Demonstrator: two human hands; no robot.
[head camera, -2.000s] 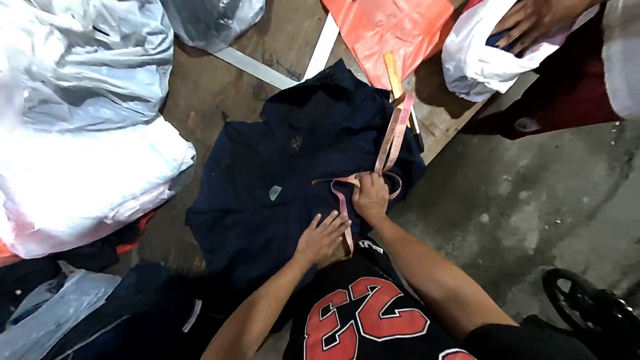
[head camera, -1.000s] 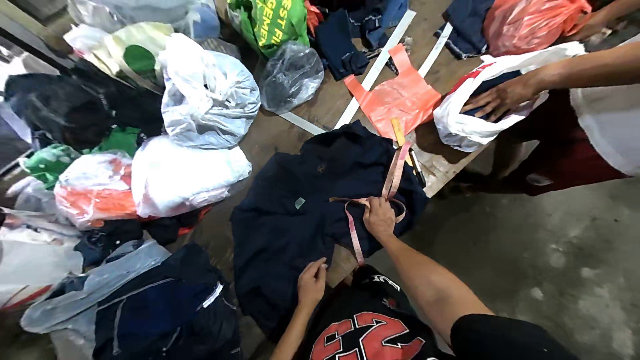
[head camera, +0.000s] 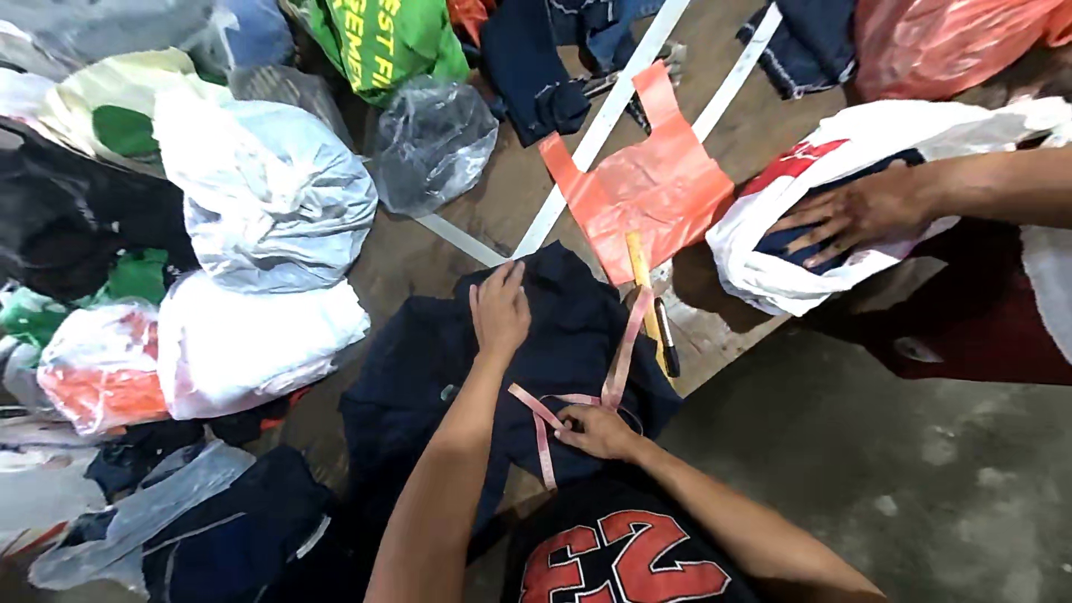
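Observation:
A dark navy garment (head camera: 553, 335) lies spread on the brown table before me. My left hand (head camera: 501, 310) rests on its upper part with the fingers stretched away from me, holding nothing. A pink tape measure (head camera: 621, 360) loops over the garment's right side, and my right hand (head camera: 596, 431) pinches it between thumb and fingers near the lower edge. Just beyond the tape, a yellow ruler-like strip (head camera: 643, 276) and a black marker pen (head camera: 667, 337) lie at the garment's right edge.
An orange plastic bag (head camera: 653, 188) lies across a white metal straightedge (head camera: 599, 134). At the right, another person's hand (head camera: 863, 205) reaches into a white plastic bag (head camera: 745, 251). Several bagged bundles, such as a white one (head camera: 260, 343), crowd the left. The table edge borders the concrete floor (head camera: 837, 435).
My left hand has moved from the garment's lower edge up to its upper part. My right hand stays at the pink tape measure. The view has shifted to take in more of the table.

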